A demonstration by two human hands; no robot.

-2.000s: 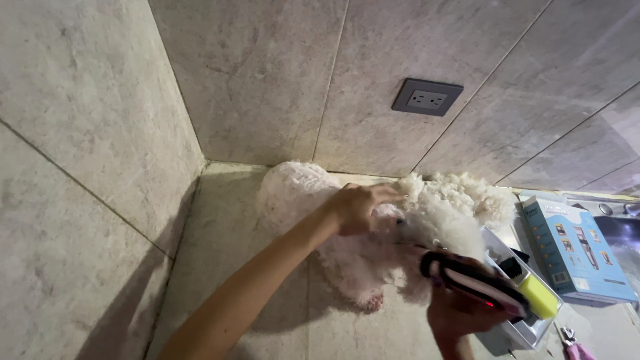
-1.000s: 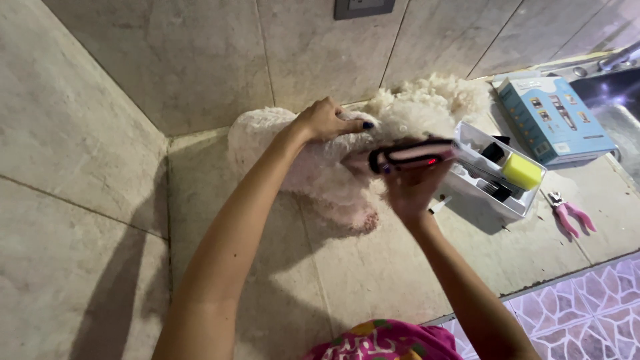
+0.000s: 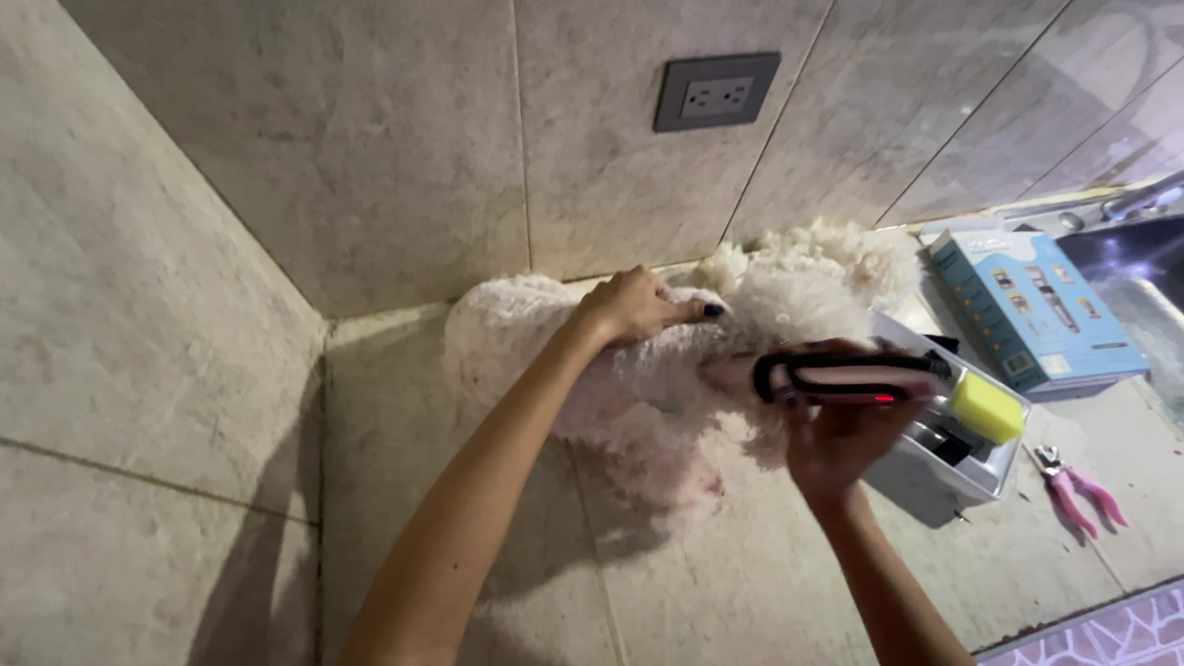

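A white curly-haired dog (image 3: 518, 338) is on the tiled counter by the wall, its coat short on the body and fluffy at the head. My left hand (image 3: 638, 305) rests on the dog's upper back near the neck, fingers on the coat; whether it grips a fold is unclear. My right hand (image 3: 837, 444) is closed around a pink and black electric pet clipper (image 3: 842, 379) with a red light lit. The clipper's left end is beside the dog's neck and head; motion blur hides whether it touches. Loose-looking white curls (image 3: 832, 250) show behind the head, against the wall.
Right of the dog, a white plastic tray (image 3: 985, 486) holds a yellow block (image 3: 987, 409) and black attachments. Beyond are a blue clipper box (image 3: 1050, 305) and a metal sink (image 3: 1142, 305). Pink-handled nail clippers (image 3: 1078, 490) lie near the counter edge. A wall outlet (image 3: 717, 92) is above.
My left hand stays on the dog's upper back. My right hand still holds the clipper beside the dog's neck and head. The view has shifted between frames.
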